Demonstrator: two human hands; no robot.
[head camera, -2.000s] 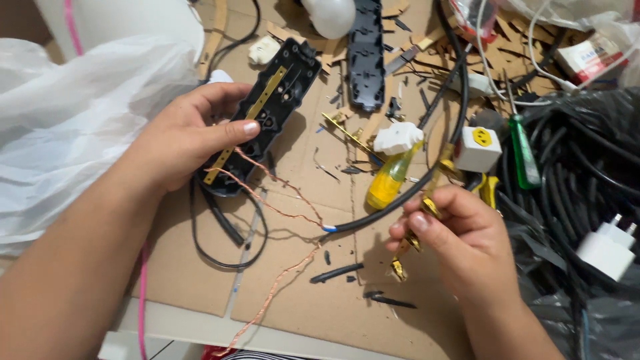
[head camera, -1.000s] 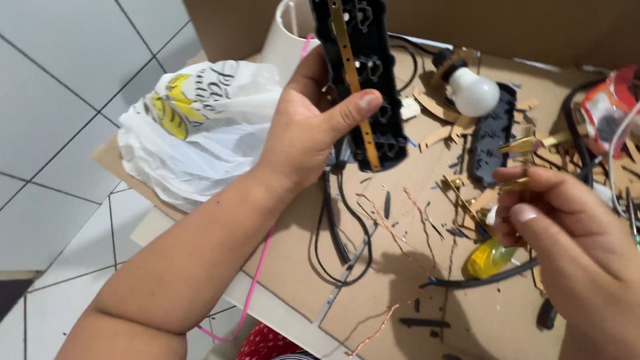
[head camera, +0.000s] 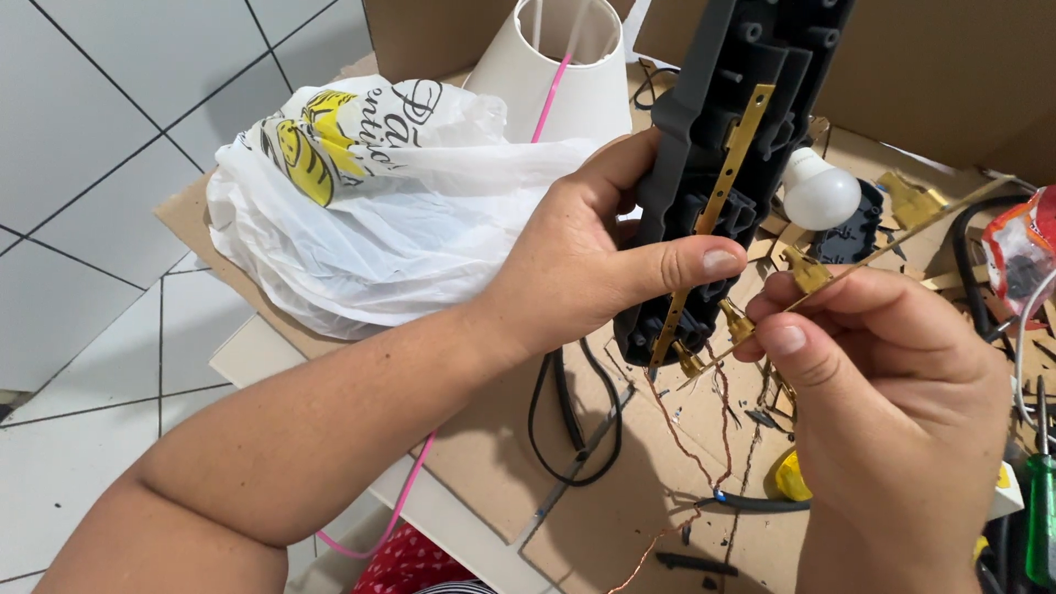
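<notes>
My left hand (head camera: 610, 239) grips a black plastic power strip housing (head camera: 701, 140) and holds it tilted above the cardboard, its thumb across a brass strip (head camera: 730, 169) that lies lengthwise inside. Between the thumb and fingers of my right hand (head camera: 866, 346) is a second brass strip with contact clips (head camera: 808, 272), held slanted; its lower end is beside the housing's lower end. Below them, bare twisted copper wires (head camera: 672, 425) spread from the blue-marked end of a black cable (head camera: 759, 502). The right palm's inside is partly hidden.
On the left lies a white plastic bag (head camera: 396, 214), with a white lampshade (head camera: 569, 91) behind it. A light bulb (head camera: 821, 194), another black housing part (head camera: 854, 223) and cardboard scraps are at the back right. A green-handled screwdriver (head camera: 1039, 520) is at the right edge.
The housing, low over the cardboard two seconds ago, is now raised in my left hand. My right hand has brought its brass strip beside it. The view has shifted left.
</notes>
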